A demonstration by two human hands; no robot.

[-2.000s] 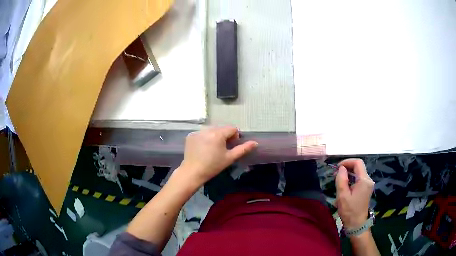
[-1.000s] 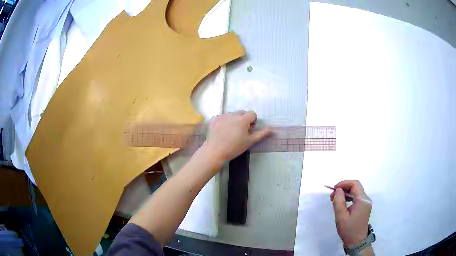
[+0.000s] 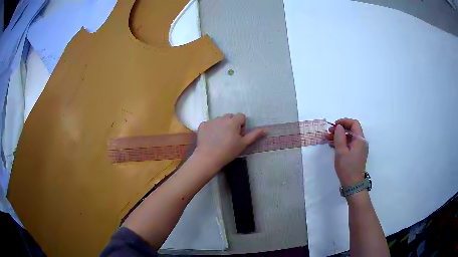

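Observation:
My left hand [image 3: 223, 135] holds the middle of the clear pattern ruler [image 3: 281, 139] with its red grid. The ruler lies across the card pattern, the grey table and the edge of the white fabric panel [image 3: 381, 75]. My right hand [image 3: 350, 145] holds a thin reddish marking pen [image 3: 356, 135], its tip at the ruler's right end over the white panel. The orange-brown card pattern [image 3: 85, 115], with curved cut-outs, lies over a white stack at the left.
A black bar weight [image 3: 242, 201] lies on the grey table [image 3: 251, 60] below the ruler, beside the left white stack [image 3: 201, 226]. More white fabric [image 3: 60, 35] lies at the far left. The table's near edge runs along the bottom.
The view has shifted over the table. The ruler now tilts slightly up to the right. My right hand has moved up with the pen, from below the ruler to its right end.

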